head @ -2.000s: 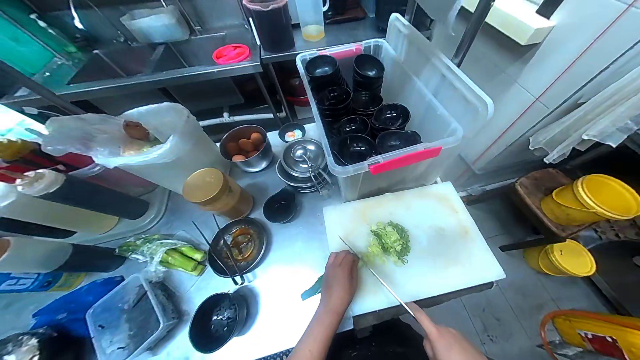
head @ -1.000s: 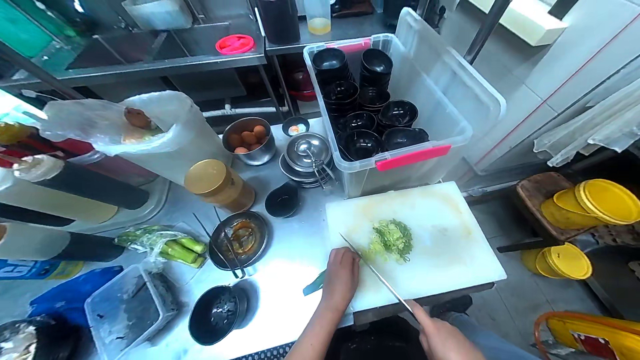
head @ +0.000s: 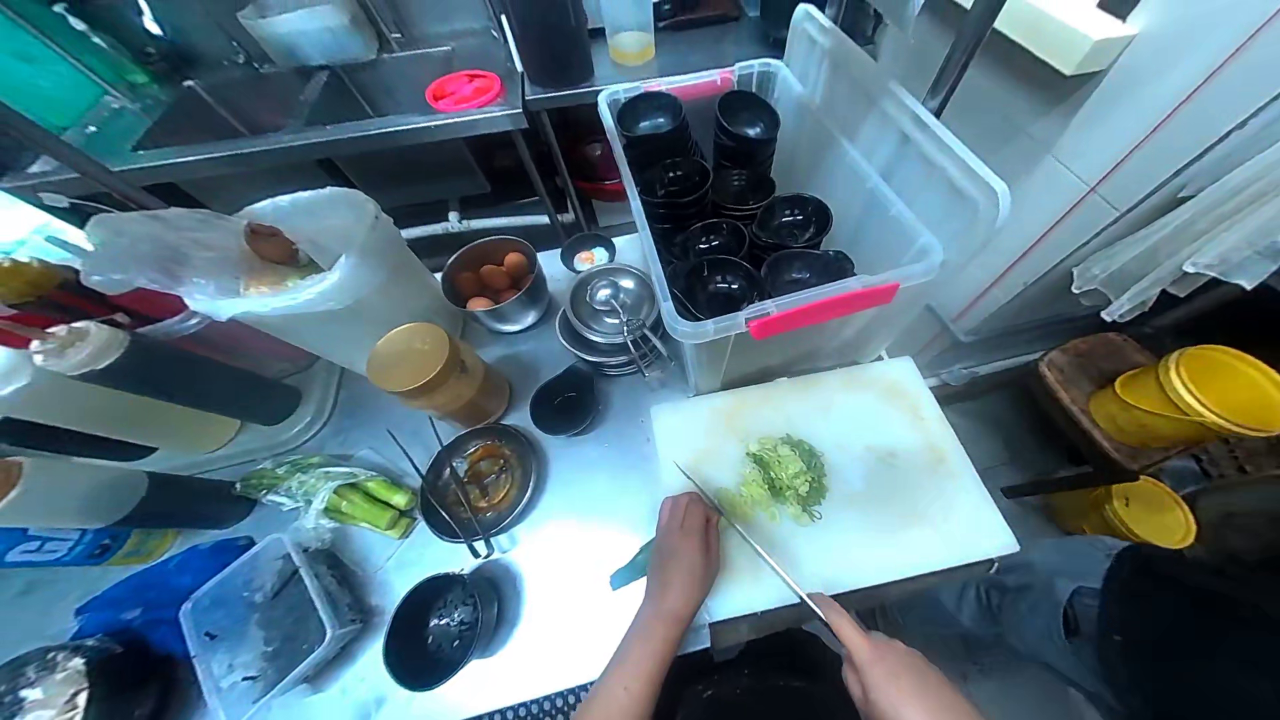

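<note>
On the white cutting board [head: 920, 490] lies a pile of finely sliced green vegetable [head: 787, 477]. My right hand [head: 880, 655] grips the handle of a long knife [head: 765, 560], whose blade slants across the board's left part with its tip beside my fingers. My left hand [head: 685, 550], fingers curled, presses on a leafy green stalk at the board's left edge; the dark green end [head: 632, 567] sticks out beyond it over the metal table. The sliced pieces lie just right of the blade.
A clear plastic bin [head: 820, 340] of stacked black bowls stands behind the board. Left are a pot of eggs [head: 530, 300], a lidded jar [head: 480, 385], a pan with tongs [head: 525, 455], a black bowl [head: 398, 640] and bagged green vegetables [head: 370, 505]. A person's jeans [head: 1040, 600] show at right.
Between the earlier frames and now, a person's jeans and dark clothing have come into view at the lower right. My hands and the knife stay in nearly the same place.
</note>
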